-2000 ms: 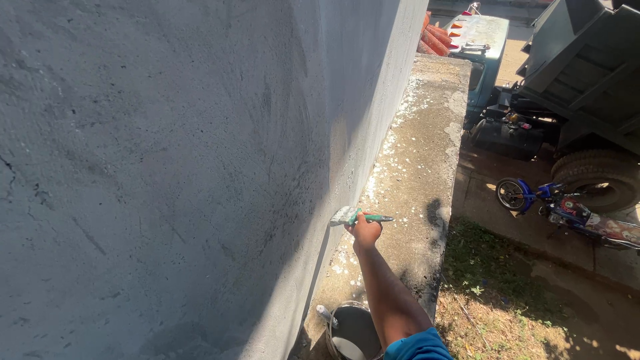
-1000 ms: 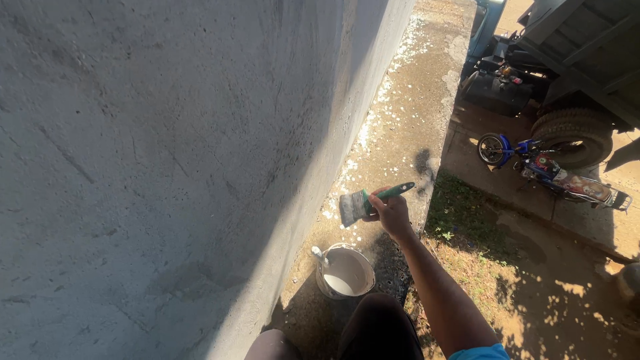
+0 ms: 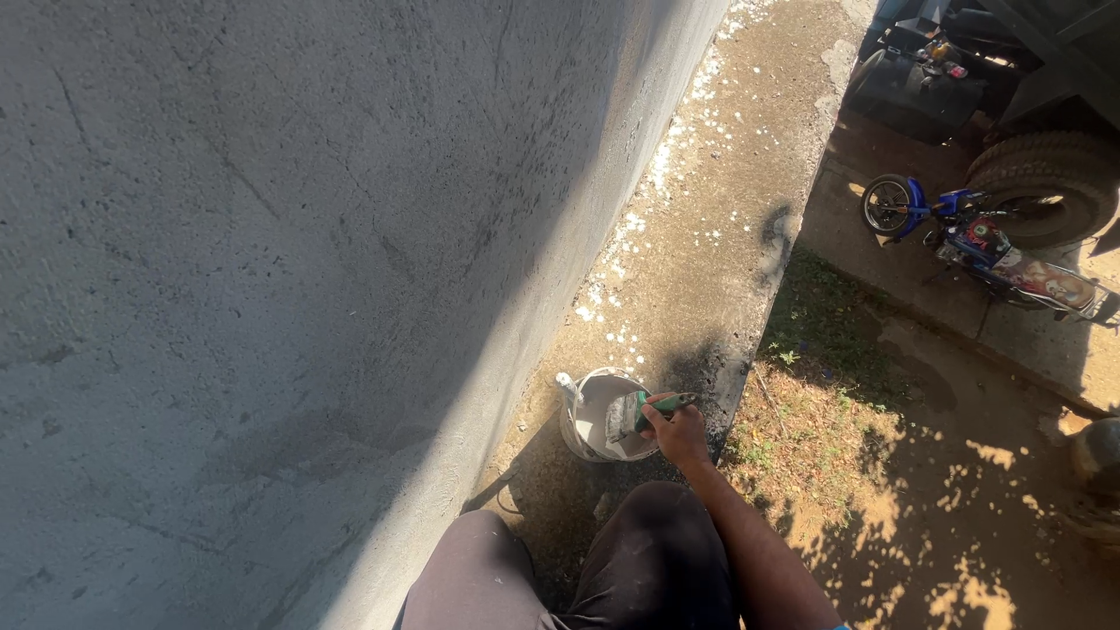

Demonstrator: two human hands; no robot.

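Observation:
My right hand (image 3: 678, 433) grips the green handle of a wide paintbrush (image 3: 623, 417), whose bristles are over the opening of a paint bucket (image 3: 573, 437). Whitish paint (image 3: 597, 404) lies inside the bucket; whether the bristle tips touch it I cannot tell. A paint-smeared white handle or stick (image 3: 567, 385) rests at the bucket's left rim. The bucket stands on a narrow concrete ledge (image 3: 700, 254) just ahead of my knees, beside a grey plastered wall (image 3: 306, 262). My left hand is out of view.
White paint spots dot the ledge along the wall. Its right edge drops to lower ground with grass (image 3: 814, 420) and dirt. Down there a blue motorcycle (image 3: 980, 241) stands by the large tyre (image 3: 1041, 188) of a truck. My knees (image 3: 665, 542) are at the bottom.
Two seconds ago the brush was against the base of the wall; my right hand has since brought it back over the bucket. The view has tilted down, and my knees have come into sight.

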